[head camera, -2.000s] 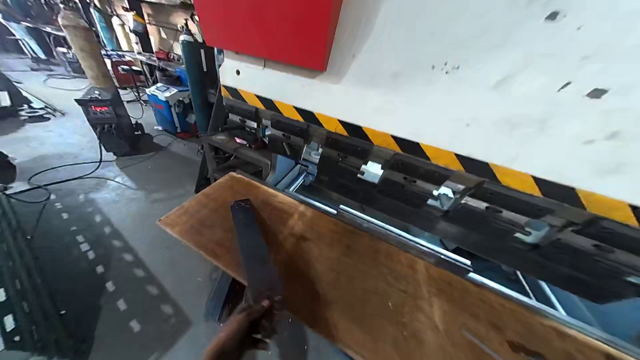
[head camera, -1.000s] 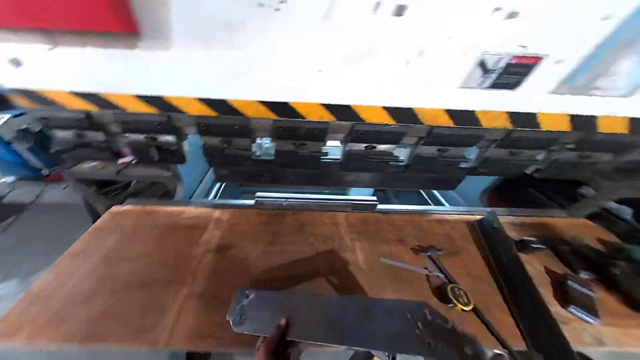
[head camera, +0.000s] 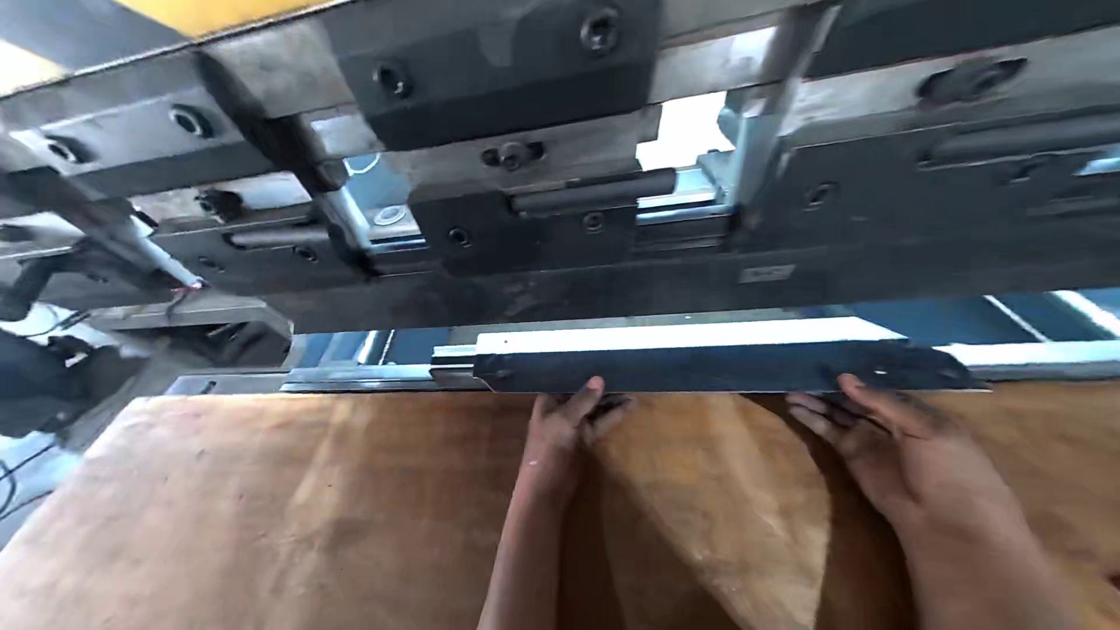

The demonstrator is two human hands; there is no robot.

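A long dark sheet-metal strip with angled ends lies across the lower die of a press brake, beneath the upper tooling. My left hand grips its near edge left of the middle, thumb on top and fingers underneath. Toward the strip's right end, my right hand holds the same edge in the same way. A bright band runs along the strip's far side. Part of the fingers of both hands is hidden under the metal.
A brown wooden board spans the area before the die, under both forearms. Clamp blocks with bolts line the machine above the hands. Beyond the board's left edge are the floor and a black cable.
The strip was over the board in one visible hand; now it lies at the die with both hands on it. The view has moved much closer to the machine.
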